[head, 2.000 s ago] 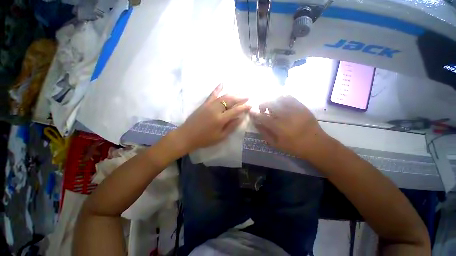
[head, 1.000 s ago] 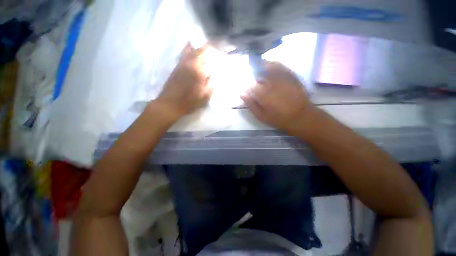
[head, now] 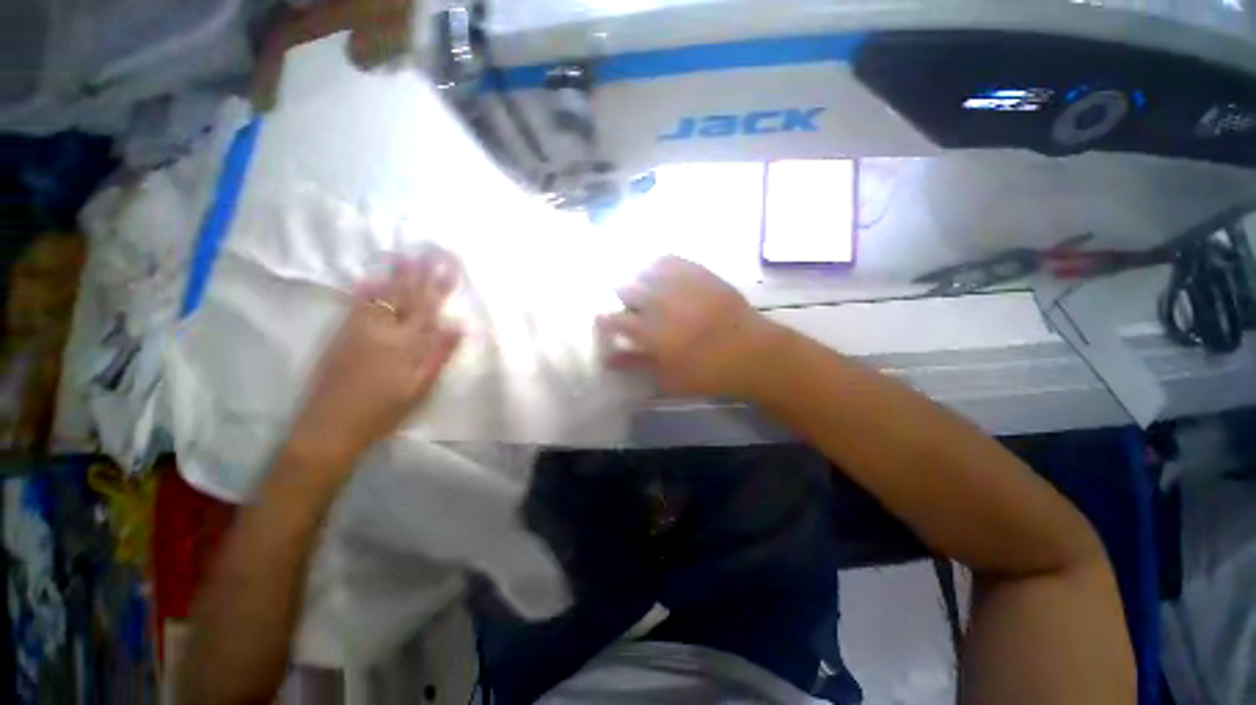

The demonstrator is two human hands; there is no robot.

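A white cloth panel (head: 296, 255) spreads over the machine table, and part of it hangs over the front edge onto the lap. My left hand (head: 393, 338) lies on the cloth left of the needle area, fingers extended, wearing a ring. My right hand (head: 682, 331) is right of the glare with curled fingers pinching the cloth; the fingertips are partly washed out. The white sewing machine (head: 744, 90) stands behind the hands. Its presser foot and needle area (head: 579, 186) is blurred, and strong glare hides the cloth near it.
A phone (head: 810, 214) lies behind my right forearm. Snips or pliers (head: 978, 270) and black looped handles (head: 1205, 296) lie further right. Blue tape (head: 221, 221) marks the table's left side. A white cloth heap (head: 124, 317) is far left, above a red basket (head: 190, 544).
The view has shifted right. My left hand has moved left, away from the needle area, and the hands are farther apart. More cloth now lies between them and hangs over the front edge.
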